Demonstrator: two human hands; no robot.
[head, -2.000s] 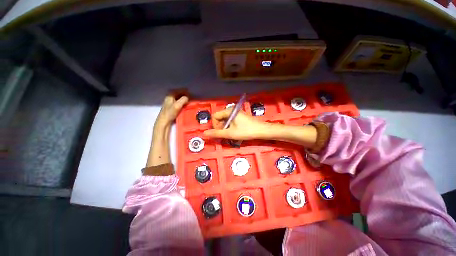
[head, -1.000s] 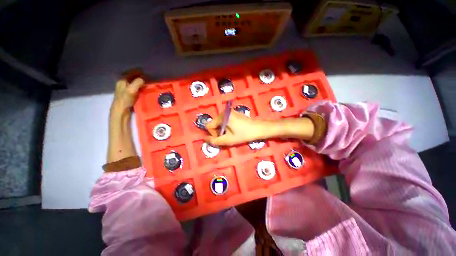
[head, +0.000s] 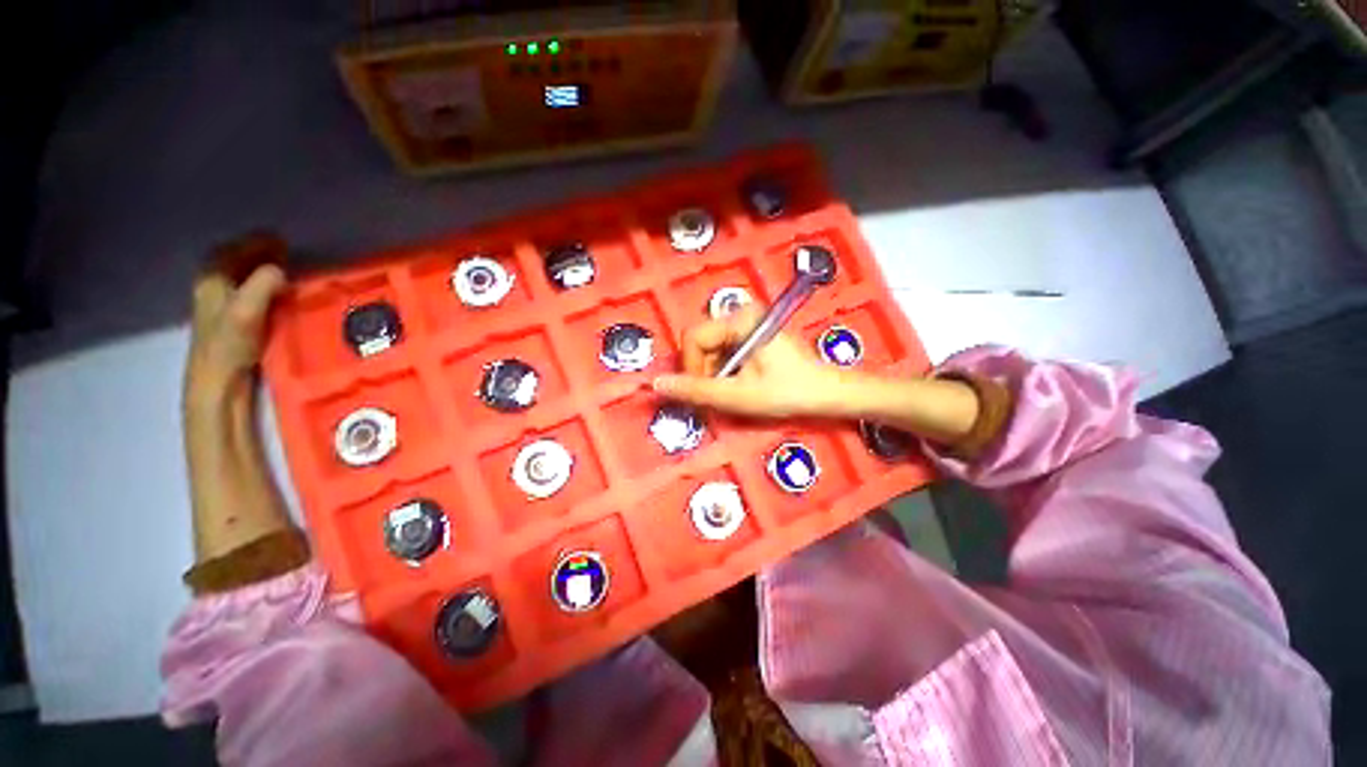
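The red parts tray (head: 442,372) has a grid of square pockets, most holding one round watch movement. Some movements are dark (head: 415,531), some silver-white (head: 541,468), some blue-rimmed (head: 579,581). My left hand (head: 234,315) grips the tray's far left corner; its fingertips are partly hidden. My right hand (head: 742,375) holds a slim purple-silver pen or tweezers (head: 774,321) like a pen, over the middle-right pockets. The fingertips are near a dark movement (head: 627,348) and a silver one (head: 678,427). Whether they touch anything is unclear.
A yellow-framed tester (head: 630,93) with green lights and a small display stands behind the tray. A second tester (head: 885,48) stands farther right, with a dark cable (head: 1015,108) beside it. White surface (head: 1079,285) shows on the right, with a thin dark line on it.
The camera view has shifted and turned, so the tray shows farther left. My right hand has moved from the tray's left columns towards its middle right. My left hand stays at the corner.
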